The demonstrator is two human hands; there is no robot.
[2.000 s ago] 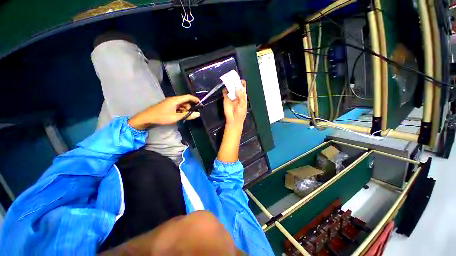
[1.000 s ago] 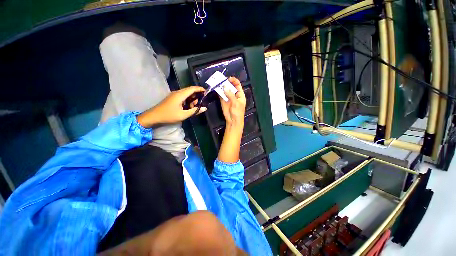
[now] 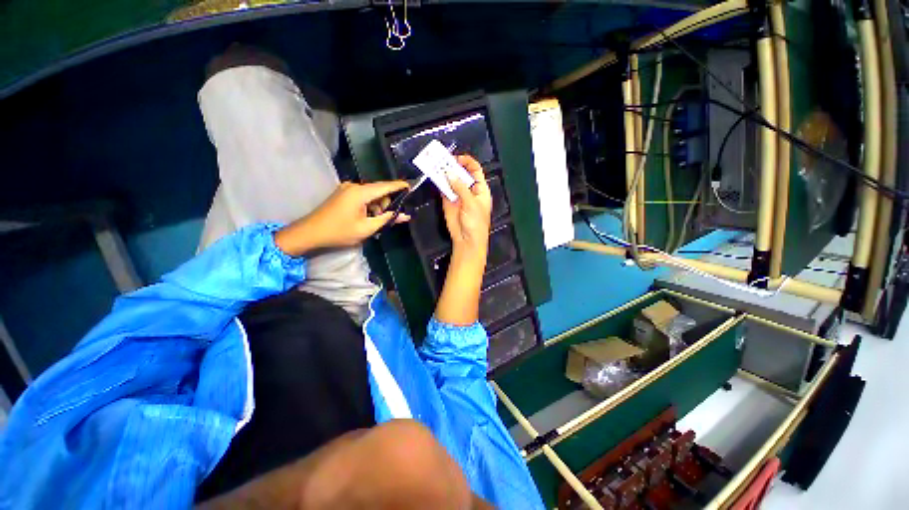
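My left hand (image 3: 344, 212) is closed around dark-handled scissors (image 3: 396, 211), whose blades point up and right to the label strip. My right hand (image 3: 468, 204) pinches a white label strip (image 3: 442, 169) with small dark marks. The blades meet the strip and are partly hidden by it. Both hands are above a long black tray (image 3: 384, 127) with several pockets in a row. Flat dark units lie in it, one glossy unit (image 3: 468, 134) in the top pocket. The hands hide part of the tray.
The tray lies on a green surface (image 3: 533, 214) beside my grey-clad leg (image 3: 264, 129). At the right, a cream-pipe rack (image 3: 638, 374) holds a cardboard box (image 3: 601, 359), plastic bags and reddish-brown fixtures (image 3: 648, 468). Cables hang at the upper right.
From two seconds to one second ago, the hands came closer together and the strip tilted differently. Since then the strip and scissors have shifted slightly. Both stay held.
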